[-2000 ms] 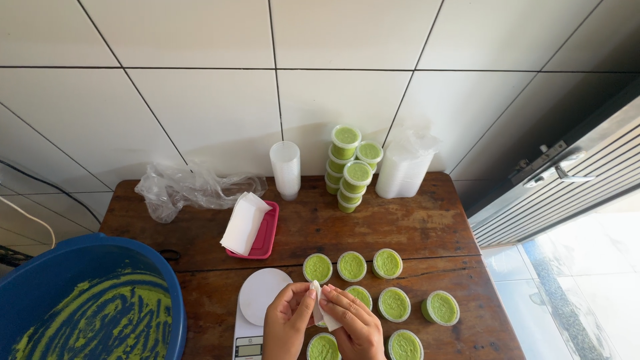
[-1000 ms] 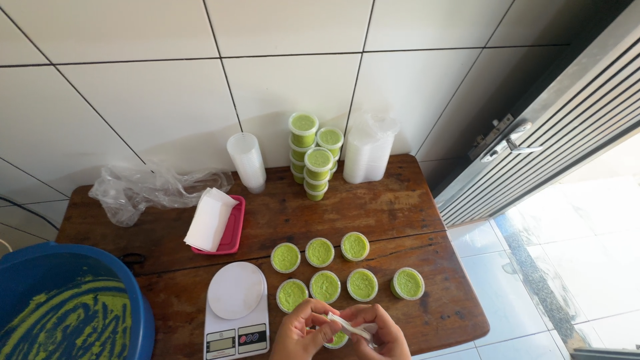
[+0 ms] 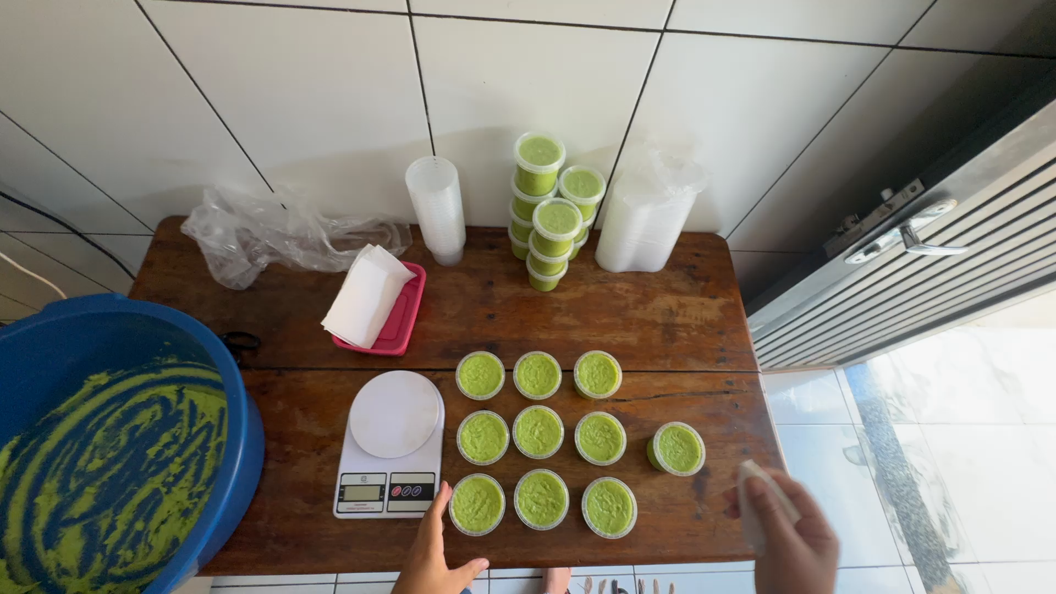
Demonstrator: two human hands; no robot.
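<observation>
Several round plastic cups of green paste (image 3: 537, 431) stand in rows on the wooden table, and one more cup (image 3: 677, 449) is apart at their right. My left hand (image 3: 437, 544), its fingers spread, is at the left side of the front-left cup (image 3: 477, 504), beside the kitchen scale (image 3: 392, 441); it holds nothing. Over the table's right front corner, my right hand (image 3: 788, 528) pinches a folded white paper napkin (image 3: 755, 507), slightly blurred.
A blue basin (image 3: 247, 437) smeared with green paste is at the left. Toward the wall are a plastic bag (image 3: 264, 239), napkins (image 3: 367, 297) on a pink tray (image 3: 404, 318), stacked empty cups (image 3: 436, 210), stacked filled cups (image 3: 557, 221) and bagged white containers (image 3: 648, 214). A door (image 3: 924, 239) is at the right.
My hands were together at the napkin and are now apart: the right has moved right with it, the left has let go and is beside the front-left cup. The view has shifted.
</observation>
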